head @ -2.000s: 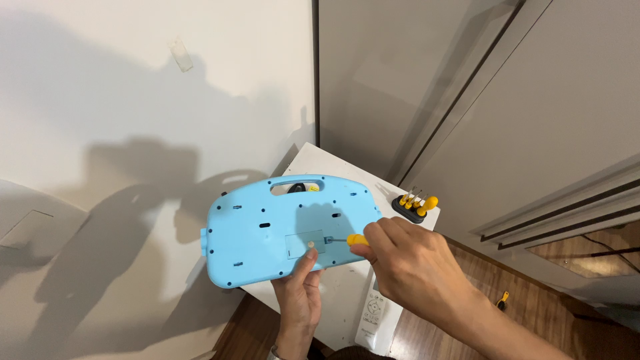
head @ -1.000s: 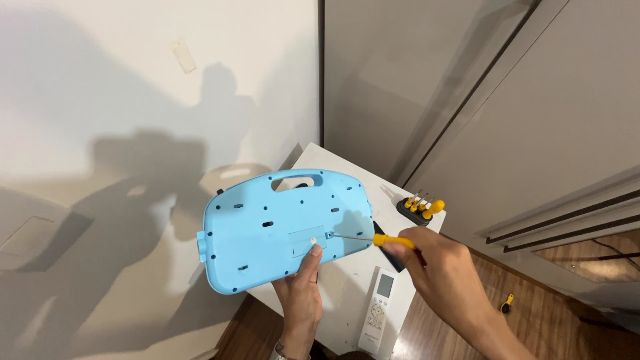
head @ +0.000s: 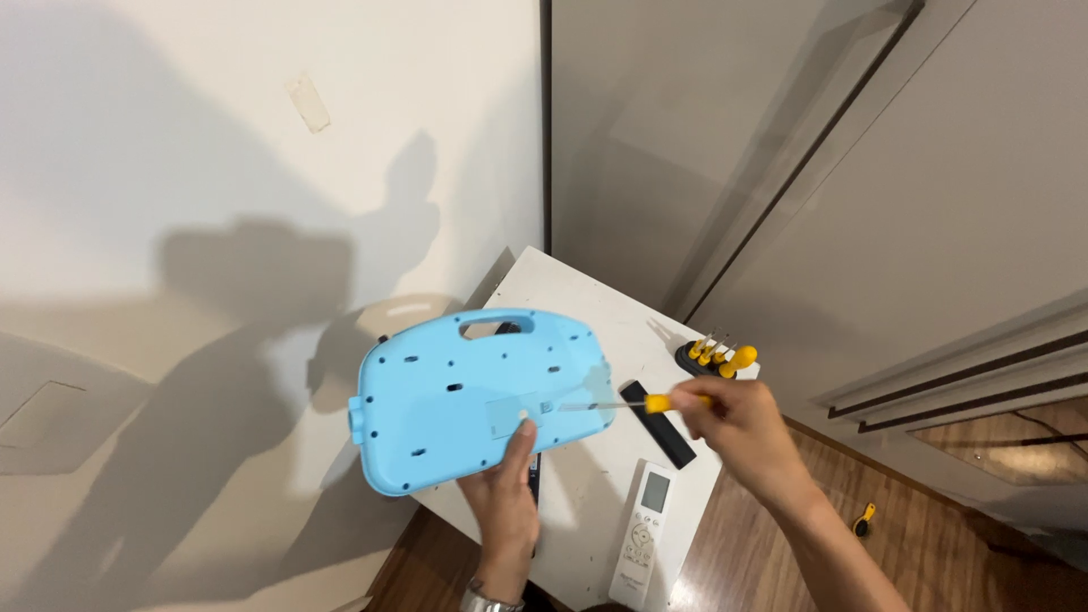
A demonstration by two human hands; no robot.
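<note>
My left hand (head: 507, 489) holds a light-blue plastic toy case (head: 425, 425) by its lower edge, thumb on its back near a rectangular battery cover (head: 503, 415). The case has a handle slot at the top and several screw holes. My right hand (head: 739, 421) grips the yellow handle of a screwdriver (head: 659, 404). Its thin shaft points left over the case, towards the small catch beside the cover; whether the tip touches is too blurred to tell. A black stand (head: 693, 361) with several yellow-handled screwdrivers is beyond my right hand.
A white table (head: 578, 501) carries a white remote control (head: 643, 531) and a black bar-shaped object (head: 659, 427). Another dark object is partly hidden behind my left hand. A white wall stands left, grey cabinet doors right. A yellow and black object (head: 864, 520) lies on the wooden floor.
My right hand has drawn the screwdriver to the right, back from the cover's catch, where its tip was earlier. The black bar-shaped object shows more fully. My left hand still holds the case.
</note>
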